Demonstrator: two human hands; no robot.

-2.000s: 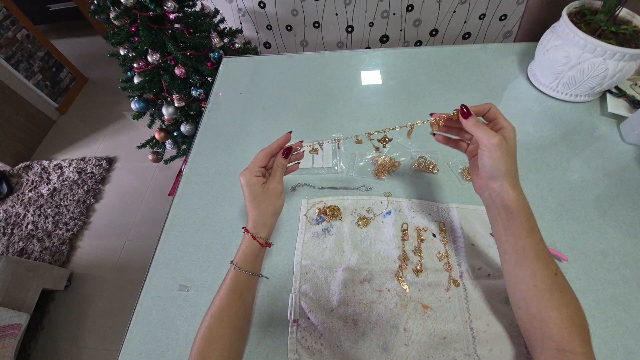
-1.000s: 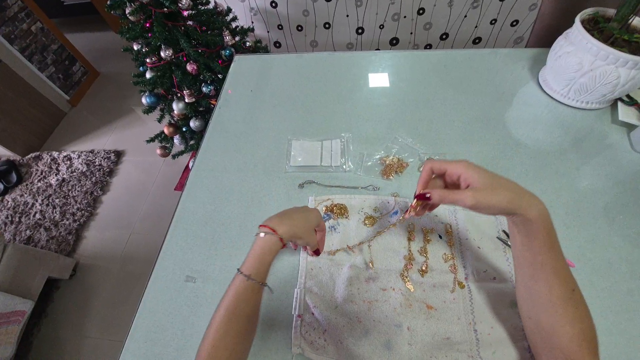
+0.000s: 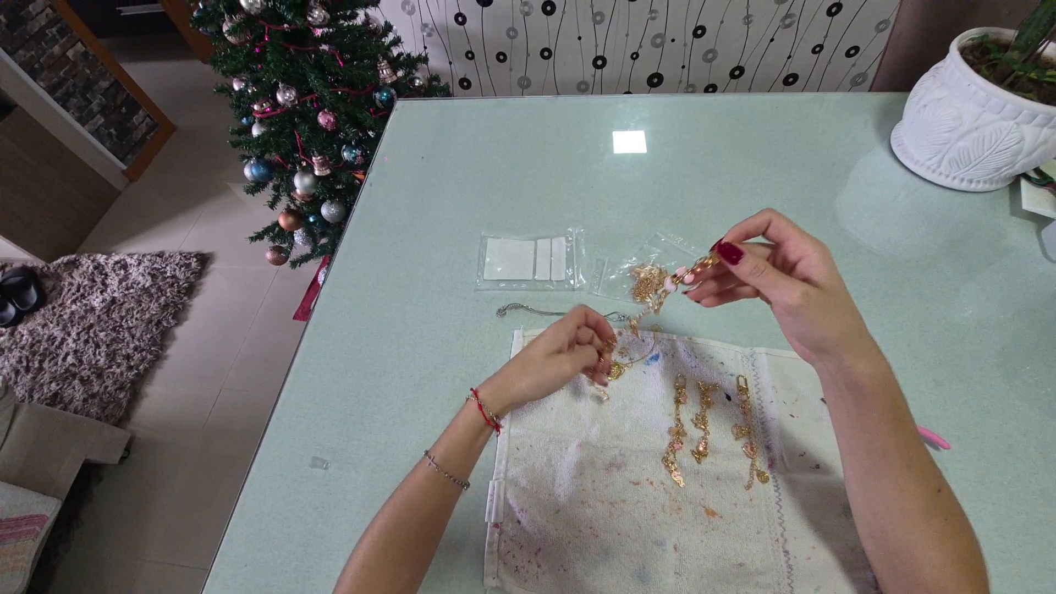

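Note:
Raised over the far edge of a stained white cloth [image 3: 594, 478], my right hand [image 3: 763, 268] pinches a gold-coloured chain with pink beads and charms [image 3: 657, 299] between thumb and fingers. My left hand [image 3: 569, 355], lower and to the left, has its fingers curled around gold-coloured jewellery; whether this is the same chain's other end is unclear. Three gold-coloured charm chains [image 3: 676, 433] [image 3: 702, 421] [image 3: 749, 433] lie lengthwise on the cloth. A thin gold chain [image 3: 639, 357] lies beside my left fingers, partly hidden by them. A silver-coloured chain [image 3: 536, 311] rests just beyond the cloth.
On the glass-topped table [image 3: 495, 165] lie a clear plastic bag with white cards [image 3: 524, 259] and a bag of gold-coloured pieces [image 3: 648, 282]. A white plant pot [image 3: 973, 115] stands at the back right. A pink-handled item [image 3: 934, 438] is partly behind my right forearm. A decorated Christmas tree [image 3: 305, 124] stands beyond the left edge.
The chain was stretched between both hands above the table, then lowered over the cloth. Since then my right hand has risen away from the cloth, and my left hand has moved right.

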